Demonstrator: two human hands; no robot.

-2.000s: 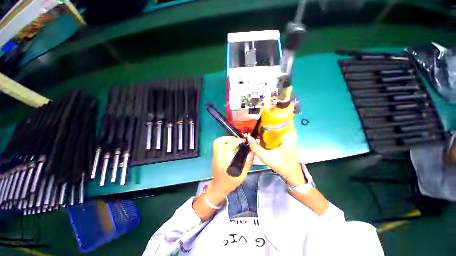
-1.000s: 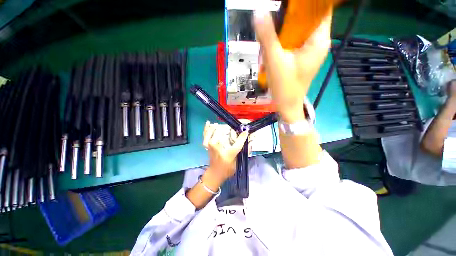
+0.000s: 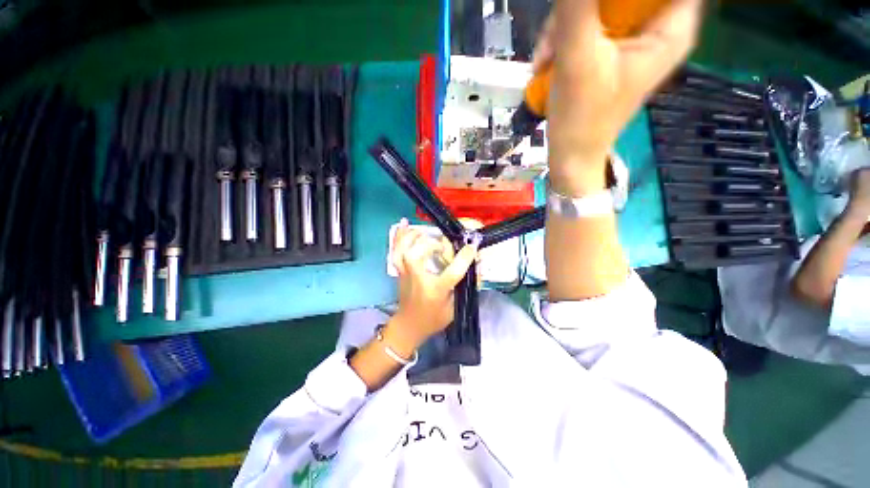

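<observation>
A black tripod assembly (image 3: 462, 315) lies with its legs spread in a Y, its hub over a small white fixture near the worker's edge. My left hand (image 3: 427, 276) holds it beside the hub, with thumb and fingers at the joint. My right hand (image 3: 611, 91) grips an orange electric screwdriver (image 3: 537, 95), cut off by the top edge. The driver's black nose and thin tip point down-left at the front of the screw feeder (image 3: 465, 74). My right wrist hides the end of one leg. Whether a screw is on the tip cannot be seen.
A red base (image 3: 486, 203) lies under the feeder. Left are a foam tray (image 3: 286, 261) of tripods and a dense tripod pile (image 3: 43, 210). Right are a black slotted tray (image 3: 682, 250) and a clear bag (image 3: 811, 133). A blue basket (image 3: 95, 391) is below the bench. Another person's arm (image 3: 830, 229) shows far right.
The tripod was held more closed and now its legs are spread. My right hand has moved up from the hub with the screwdriver, whose tip is now at the feeder front.
</observation>
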